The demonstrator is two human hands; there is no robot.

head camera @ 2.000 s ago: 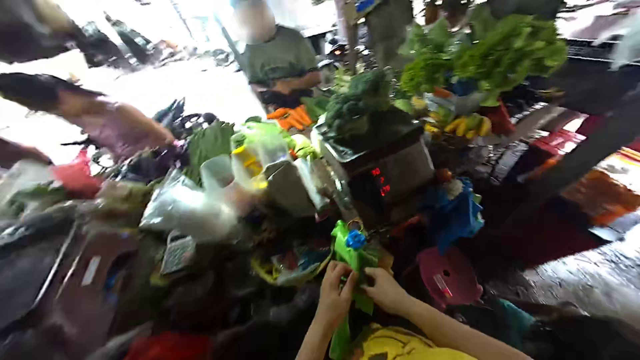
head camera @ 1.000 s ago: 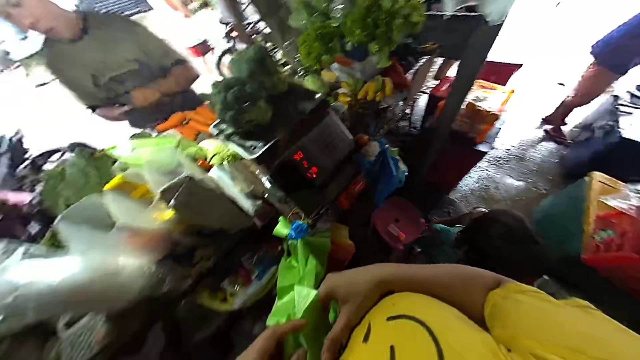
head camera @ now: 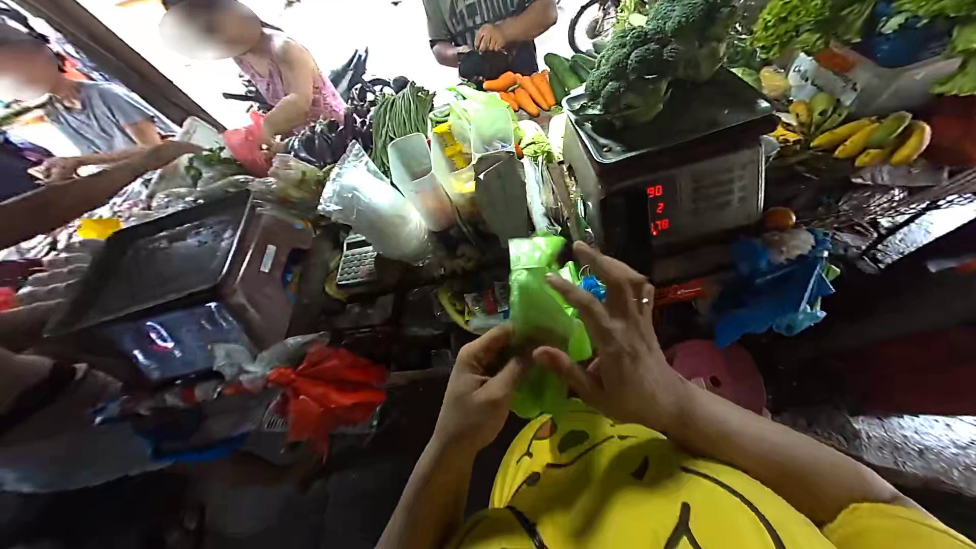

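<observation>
A green plastic bag [head camera: 540,305] is held upright in front of my yellow shirt. My left hand [head camera: 482,381] pinches its lower left edge between thumb and fingers. On the right side of the bag, my right hand [head camera: 614,335] has its fingers spread, a ring on one of them; whether its fingertips grip the plastic is unclear. Behind that hand, a blue tie [head camera: 592,287] shows beside more green plastic. Beyond, to the right, a digital scale [head camera: 679,175] with red digits carries broccoli [head camera: 648,61] on its metal pan.
A second scale [head camera: 183,267] stands left, near a red plastic bag [head camera: 328,393]. A calculator [head camera: 357,261], clear bags [head camera: 377,210], plastic containers [head camera: 419,179], carrots [head camera: 526,91] and long beans [head camera: 400,122] crowd the stall. Bananas [head camera: 873,141] and a blue bag [head camera: 778,286] lie right. Several people stand around.
The green bag is now raised upright and bunched between my hands; a second ago it hung spread out lower. My right hand's fingers have spread. The view has swung back left.
</observation>
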